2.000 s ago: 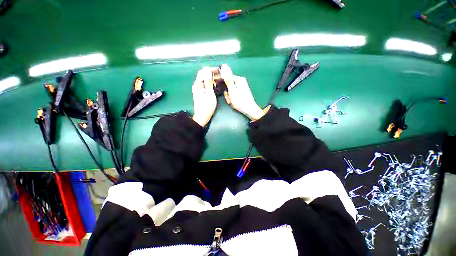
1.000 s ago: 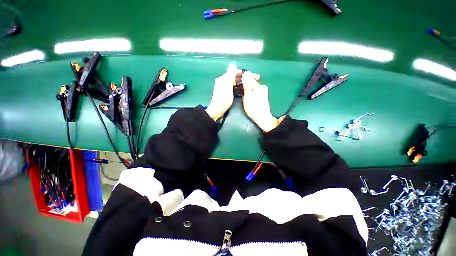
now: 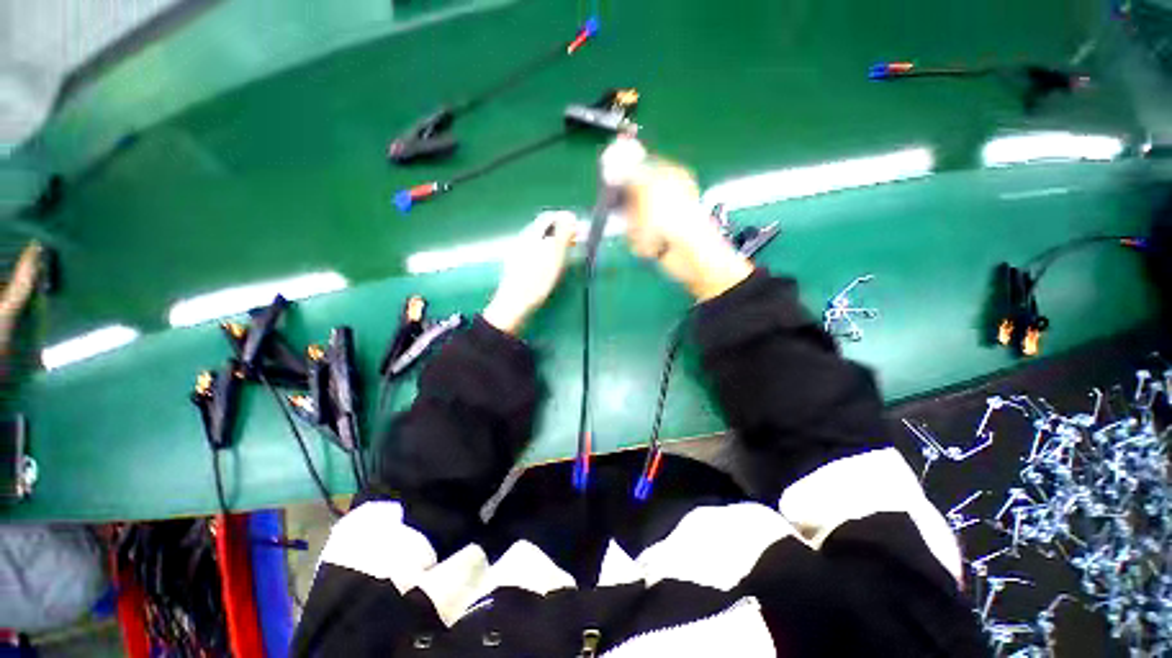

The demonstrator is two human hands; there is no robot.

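Observation:
My right hand (image 3: 675, 225), blurred, holds a black clamp (image 3: 600, 216) above the green bench. Its thin cable hangs straight down to a red and blue tip (image 3: 582, 473) over the bench's front edge. My left hand (image 3: 524, 273) is to the left, apart from the clamp, with fingers curled; whether it holds anything small is unclear. Another clamp (image 3: 756, 238) lies partly hidden behind my right hand, with a cable ending in a second red and blue tip (image 3: 647, 476).
Several black clamps (image 3: 337, 386) lie at left. Loose springs (image 3: 848, 309) and a clamp (image 3: 1018, 309) lie at right. A spring pile (image 3: 1092, 501) is lower right, a red bin (image 3: 238, 585) lower left. Clamp leads (image 3: 508, 157) lie farther back. Another person's hand (image 3: 18, 285) shows at far left.
My hands have separated; the right has moved up and holds the clamp with its cable hanging. The view has turned, showing more of the far bench and another person's hand.

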